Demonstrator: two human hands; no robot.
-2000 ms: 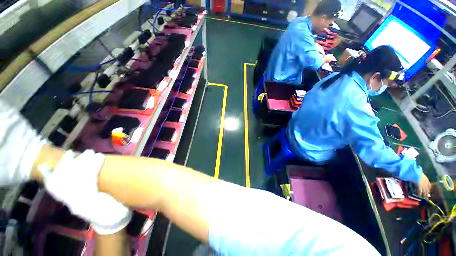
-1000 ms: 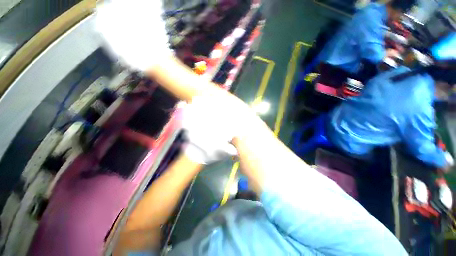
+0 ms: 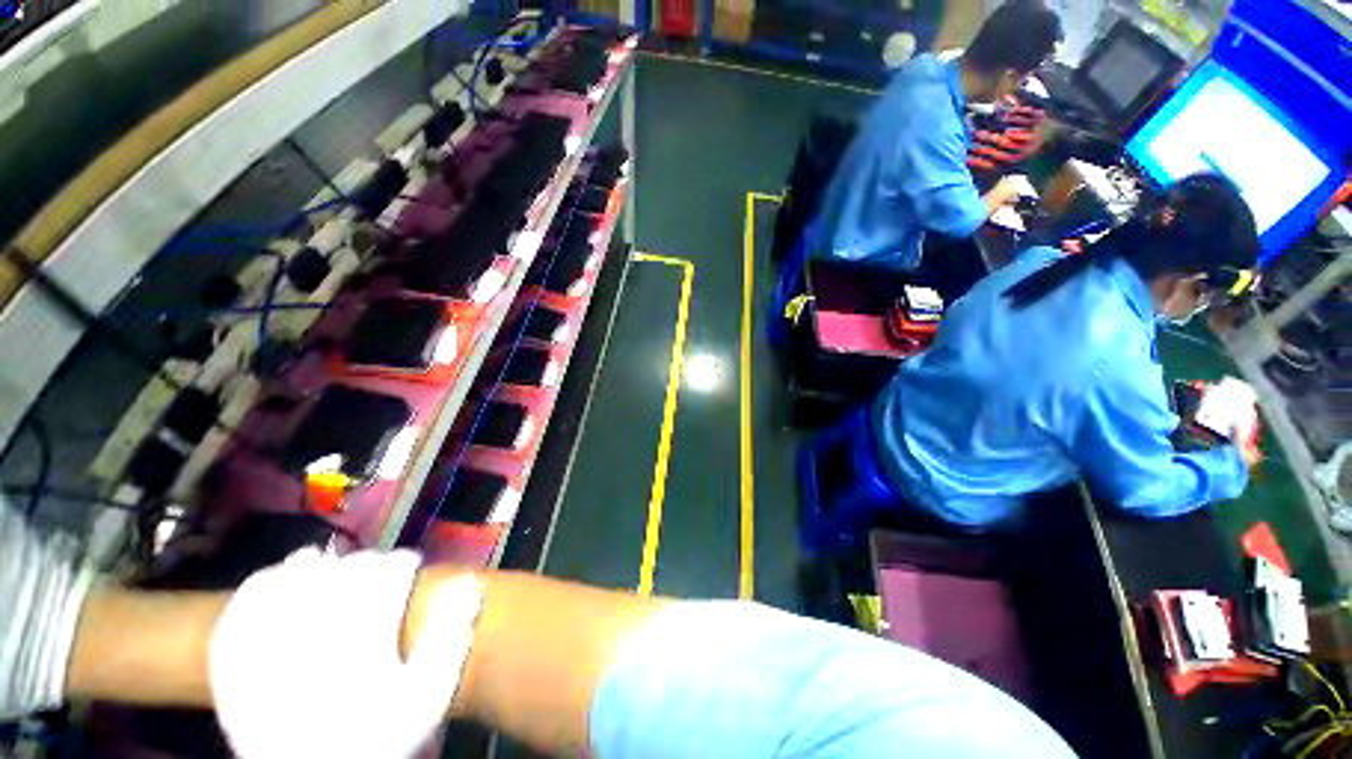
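Note:
My left hand [image 3: 334,653], in a white glove, lies wrapped around my bare right forearm [image 3: 534,653], below the light blue sleeve. My right hand [image 3: 33,608], in a white glove, is at the left edge and cut off, so its fingers do not show. Behind the arm, flat black units [image 3: 353,433] lie in a row on the pink-matted shelf [image 3: 274,389]. One unit sits on a red tray [image 3: 457,329]. An orange-yellow part [image 3: 328,482] stands at the near unit's edge.
Power strips [image 3: 190,349] with black adapters and blue cables run along the shelf back. A lower shelf holds more black units [image 3: 478,495]. Two people in blue [image 3: 1038,386] sit at a bench on the right, with a black bin [image 3: 949,608] and blue stool [image 3: 842,482] nearby.
The view has swung back after a blurred turn. Both hands have moved down and left in the picture; my right hand is now at the left edge. My left hand still holds the right forearm.

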